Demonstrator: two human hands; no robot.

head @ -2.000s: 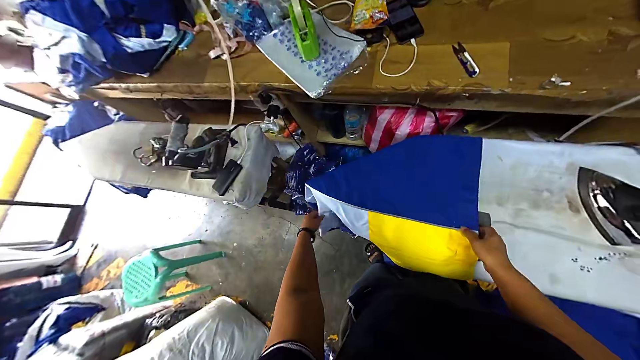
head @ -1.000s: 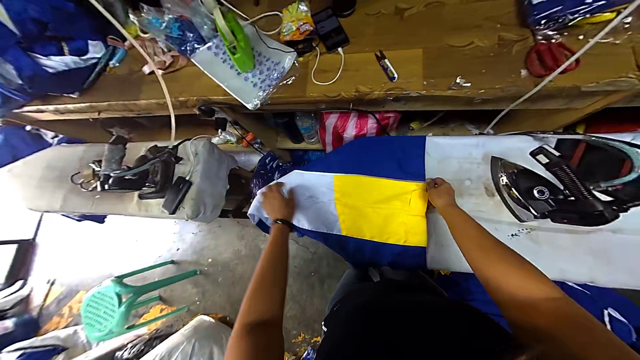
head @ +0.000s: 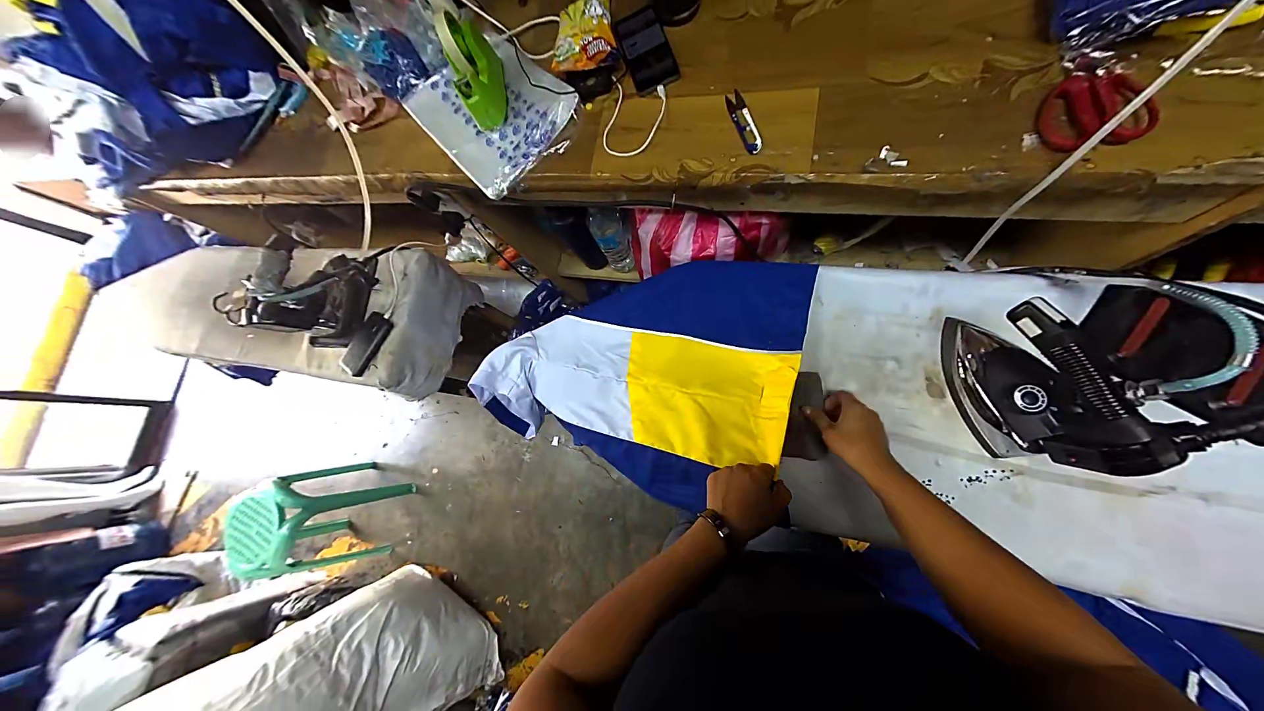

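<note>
A blue, white and yellow fabric garment [head: 706,395] lies over the narrow left end of the padded ironing board [head: 889,513], its white part hanging past the end. My left hand [head: 748,501] grips the lower corner of the yellow panel's hem. Beside that hem, my right hand [head: 851,427] holds a small dark grey flat piece [head: 809,415] between thumb and fingers; part of the piece is hidden by the garment or the hand. A black steam iron [head: 1066,385] rests on the board to the right of my right hand.
Behind the board, a wooden table [head: 849,128] carries thread snips [head: 744,122], red-handled scissors [head: 1096,111], a phone [head: 647,51] and a green tape dispenser [head: 474,69]. At left are another padded board [head: 197,306] with a second iron, a green stool [head: 262,528] and a white sack [head: 346,647].
My left hand has moved from the garment's white end to the lower corner of the yellow hem. My right hand has left the yellow edge and now holds the dark grey piece.
</note>
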